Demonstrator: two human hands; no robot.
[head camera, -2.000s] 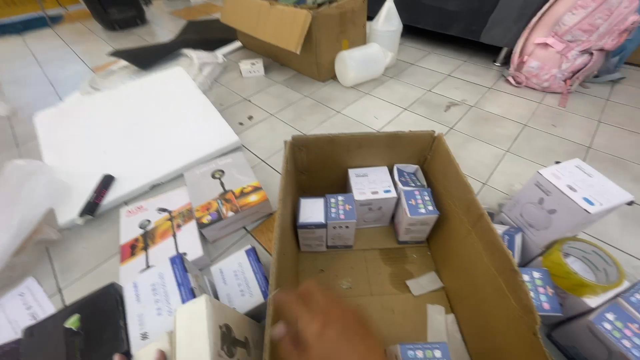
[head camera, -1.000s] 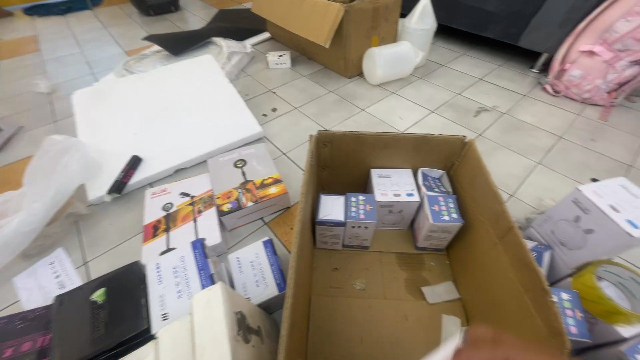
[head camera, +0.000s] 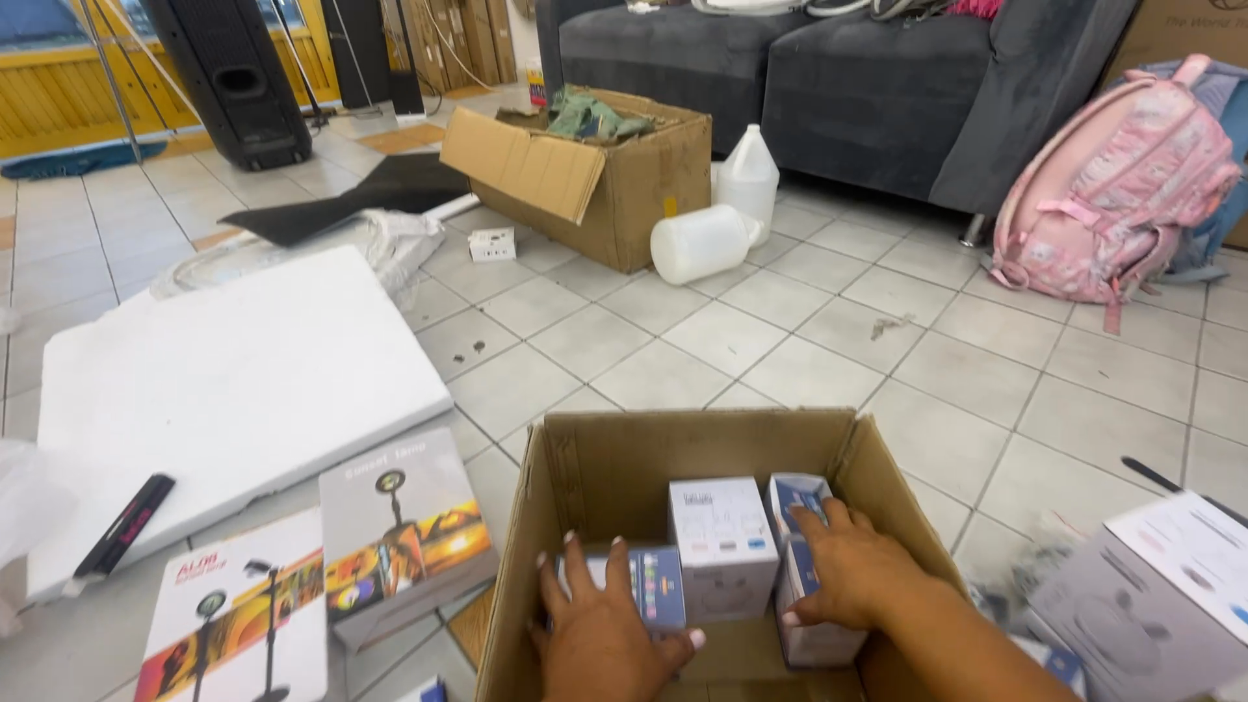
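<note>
An open cardboard box (head camera: 697, 434) stands on the tiled floor with several small product boxes along its far end. My left hand (head camera: 600, 624), fingers spread, rests over a blue-and-white box (head camera: 658, 585) at the left inside it. A taller white box (head camera: 723, 546) stands between my hands. My right hand (head camera: 848, 565) lies on the blue-and-white boxes (head camera: 824, 639) at the right wall, its fingers over their tops; whether it grips one I cannot tell.
Left of the box lie two lamp boxes (head camera: 405, 536), a white foam sheet (head camera: 244, 370) and a dark tube (head camera: 125, 526). A white box (head camera: 1150, 595) stands at the right. Farther back are plastic jugs (head camera: 702, 244), another carton (head camera: 643, 185), a sofa (head camera: 877, 107) and a pink backpack (head camera: 1121, 185).
Both hands are now over the boxes at the far end; one second ago only a blurred hand showed at the bottom edge. The view has tilted up, showing more of the room.
</note>
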